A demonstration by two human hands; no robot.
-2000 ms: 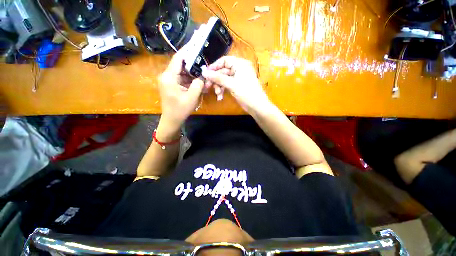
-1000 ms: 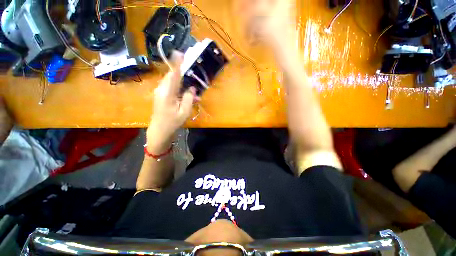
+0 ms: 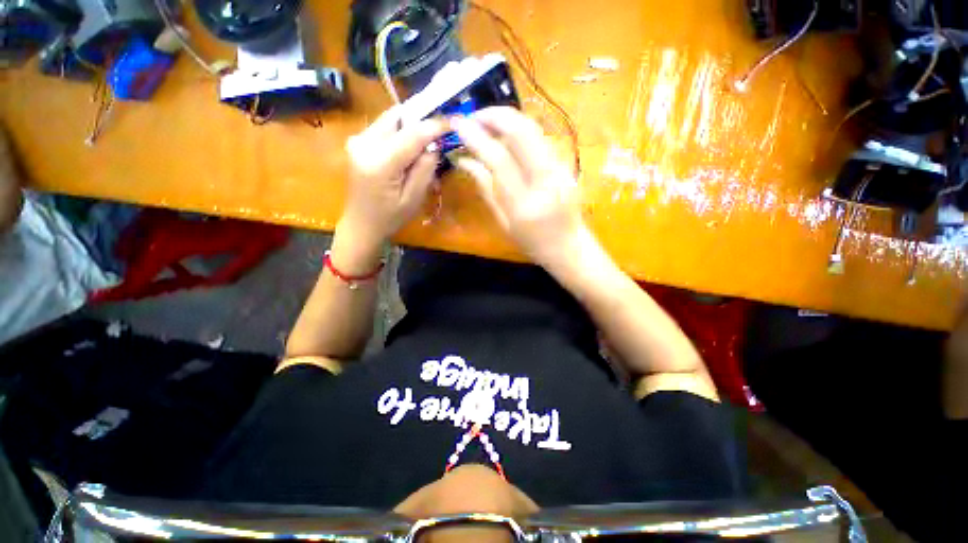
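The black housing with a white edge (image 3: 456, 81) is tilted in my left hand (image 3: 384, 180), which grips its near left side. A bright blue battery pack (image 3: 460, 109) shows at the housing's open side, partly hidden by fingers. My right hand (image 3: 528, 186) has its fingertips on the blue pack. The black round unit (image 3: 409, 42) lies just beyond the housing, with a pale wire curving from it. Thin lead wires (image 3: 541, 90) trail over the table to the right of the housing.
Part-built units lie at the far left, including a white-edged housing (image 3: 282, 87) and a blue pack (image 3: 141, 68). More units with wires (image 3: 889, 175) lie at the right. Small pale scraps (image 3: 602, 64) lie on the orange tabletop (image 3: 679, 228). Another person's arm shows at the right edge.
My right hand has come back from the far side of the table to the housing. A blue battery pack now shows at the housing. The view has tilted and shifted.
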